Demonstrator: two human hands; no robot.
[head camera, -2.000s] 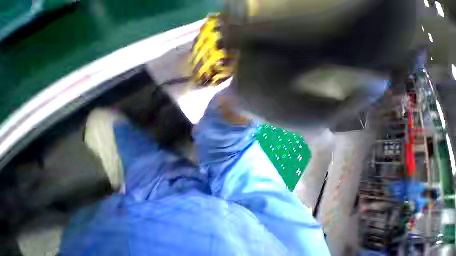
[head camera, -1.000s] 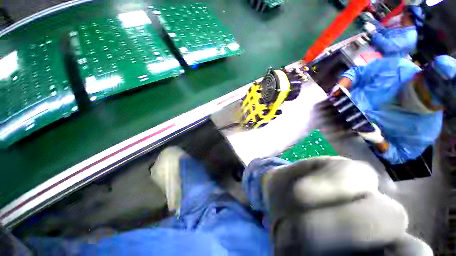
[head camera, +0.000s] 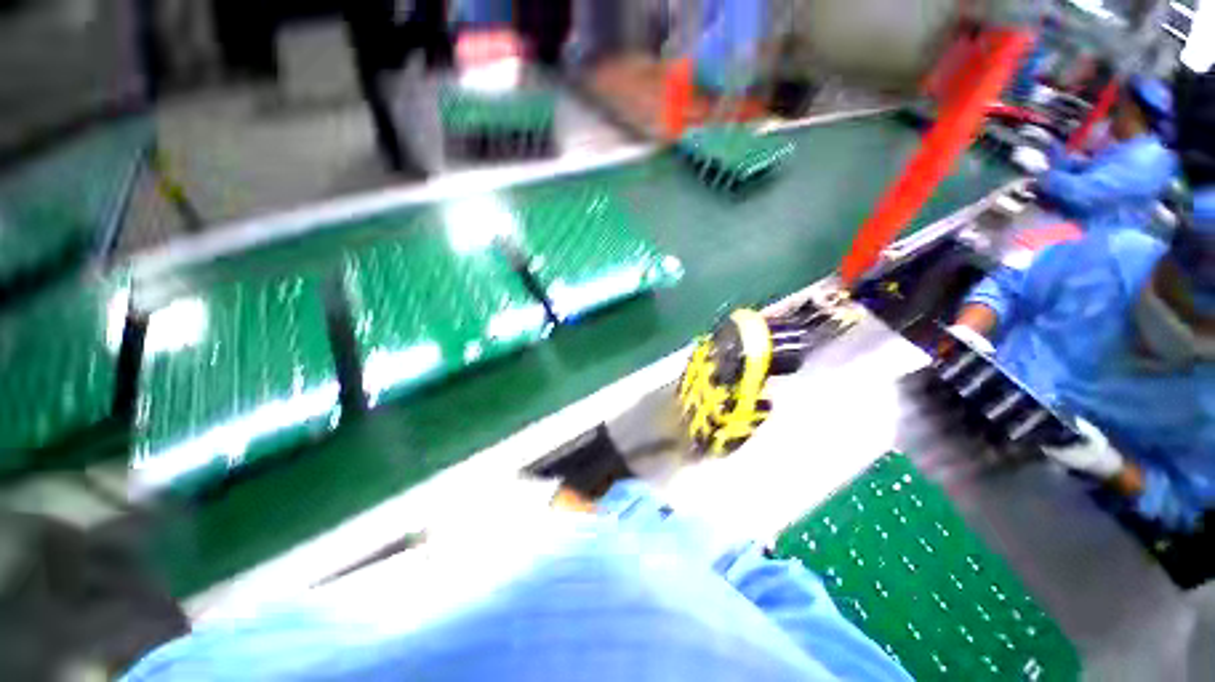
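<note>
Large green circuit boards (head camera: 440, 300) lie in a row on the green conveyor belt (head camera: 533, 386). Another green board (head camera: 933, 573) lies at the bench's lower right. A blurred grey shape (head camera: 80, 573) at the lower left edge looks like my left gloved hand, close to the camera; its fingers cannot be made out. A white glove, apparently my right hand (head camera: 486, 513), reaches left from a bare wrist and blue sleeve over the belt's near edge. Glare hides its fingers and anything in them.
A yellow-black taped object (head camera: 730, 380) stands on the shiny bench (head camera: 826, 426). A red-orange tube (head camera: 933, 160) slants over the line. At right, a person in blue (head camera: 1106, 360) holds a black slotted tray (head camera: 999, 400). A smaller green board stack (head camera: 733, 157) sits farther along the belt.
The view has tilted up, showing more of the far side. The large near glove has left the lower right; a white glove now shows by the belt edge.
</note>
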